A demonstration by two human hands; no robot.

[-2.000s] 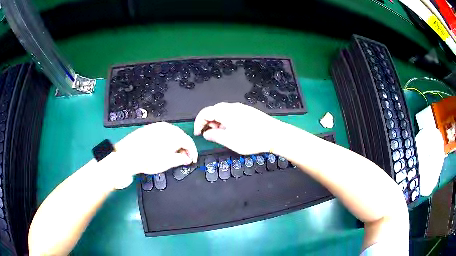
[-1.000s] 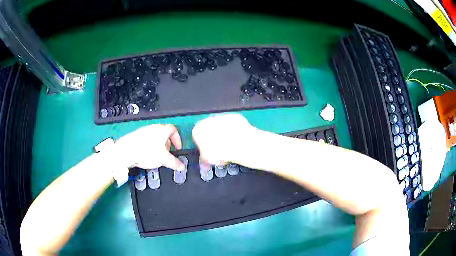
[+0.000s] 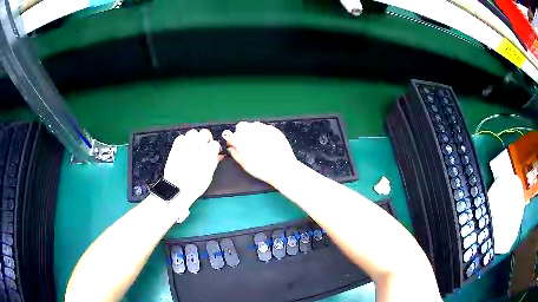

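Note:
The loose-parts tray (image 3: 236,181) lies ahead, with round black parts (image 3: 321,140) scattered in it. My left hand (image 3: 193,158) and my right hand (image 3: 259,152) are over its middle, fingertips close together. Something small and dark shows between the fingertips, but whether either hand grips it is unclear. The black working tray (image 3: 248,286) lies nearer. Grey oval workpieces (image 3: 231,252) with blue marks stand in a row along its far side: several at left, a gap, then more to the right. My right forearm hides part of that row.
A tall black tray stack (image 3: 451,177) stands at right, another stack (image 3: 35,206) at far left beside a metal post (image 3: 44,88). A white scrap (image 3: 382,186) lies near the right stack. An orange box (image 3: 527,159) is at far right.
Both hands have moved from the working tray's oval row to the loose-parts tray. Another oval now lies beside the one my left hand was touching. The camera view has tilted up.

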